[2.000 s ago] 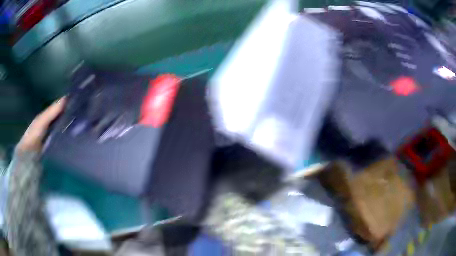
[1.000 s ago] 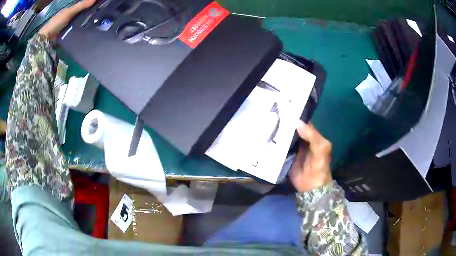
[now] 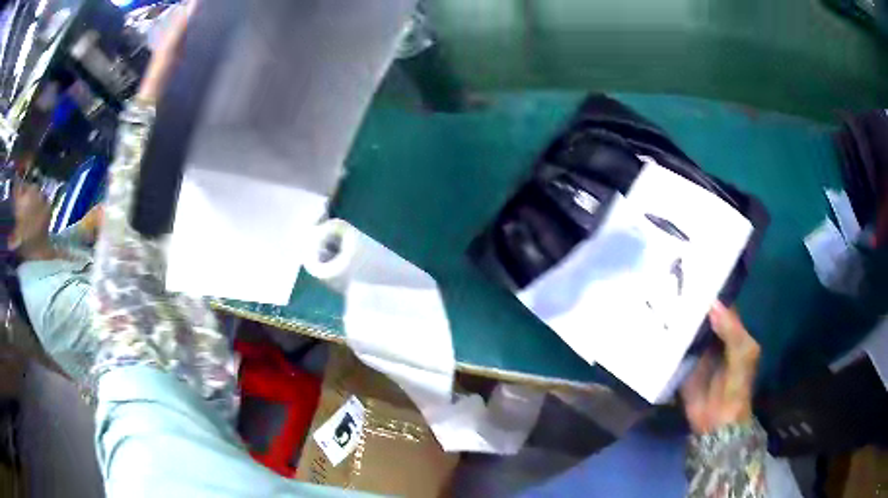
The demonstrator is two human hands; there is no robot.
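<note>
My left hand [image 3: 167, 56] is at the upper left, partly hidden and blurred, at the edge of the retail box [image 3: 282, 92]. The box is dark and grey, tilted up, with a white flap [image 3: 243, 233] hanging at its lower end. The black inner tray [image 3: 526, 233] lies on the green bench, right of centre, apart from the box. A white leaflet [image 3: 672, 263] with small line drawings lies over the tray's right part, and the wells at the left show. My right hand [image 3: 721, 374] grips the tray's lower right edge, thumb by the leaflet.
A white paper roll [image 3: 331, 251] trails its strip over the bench's front edge. A brown carton [image 3: 389, 447] and a red stool [image 3: 277, 399] are below. White scraps [image 3: 832, 255] and dark blanks [image 3: 867, 156] lie right. Another person's hand [image 3: 31, 214] shows far left.
The box has come off the tray and moved left, tilting up. The tray's wells are now uncovered. The leaflet, tray and my right hand appear farther right as the view shifted.
</note>
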